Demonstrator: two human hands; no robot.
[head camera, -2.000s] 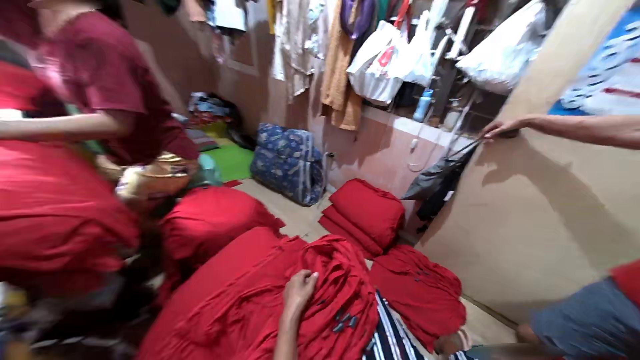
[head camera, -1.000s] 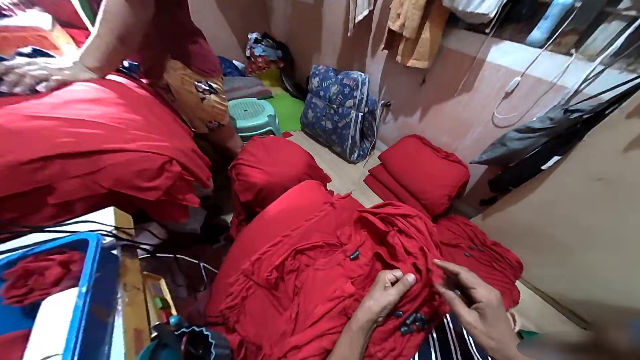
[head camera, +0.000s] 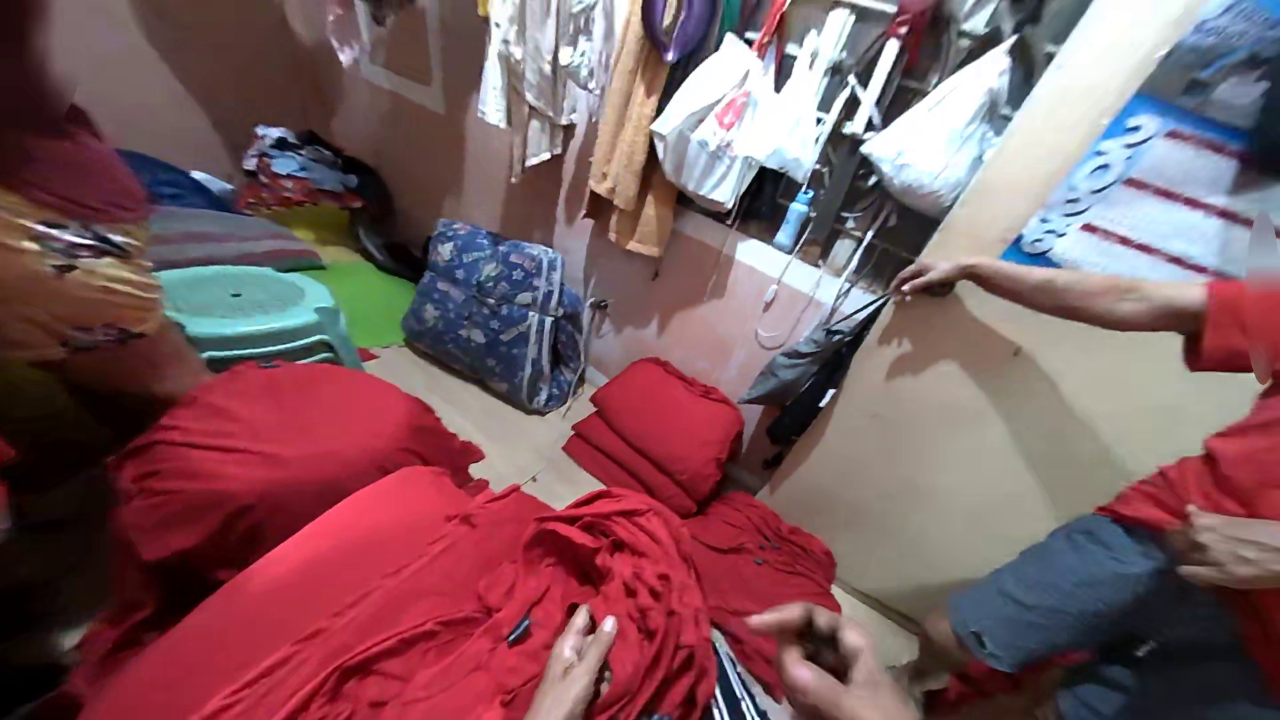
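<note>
My left hand (head camera: 575, 660) rests at the near edge of a twisted heap of red cloth (head camera: 640, 560), thumb and fingers close together; whether cloth is pinched between them is unclear. To its right, my right hand (head camera: 835, 660) is raised in front of striped fabric (head camera: 735, 680), fingers curled around something dark that is too blurred to name. A small dark tag or clip (head camera: 518, 628) lies on the red cloth left of my left hand. Smooth red cloth (head camera: 380, 540) spreads to the left, and a smaller red heap (head camera: 765, 550) lies beyond my right hand.
Stacked red bundles (head camera: 665, 420) and a blue patterned bag (head camera: 495, 310) stand near the wall. Green plastic stools (head camera: 250, 305) are at the left beside a person. At the right, another person's hand (head camera: 930, 278) touches the edge of a tan panel (head camera: 1020, 440).
The view has swung up and right from one second ago, bringing the person at the right back into sight. My right hand, unseen two seconds ago, is in view in the last two frames.
</note>
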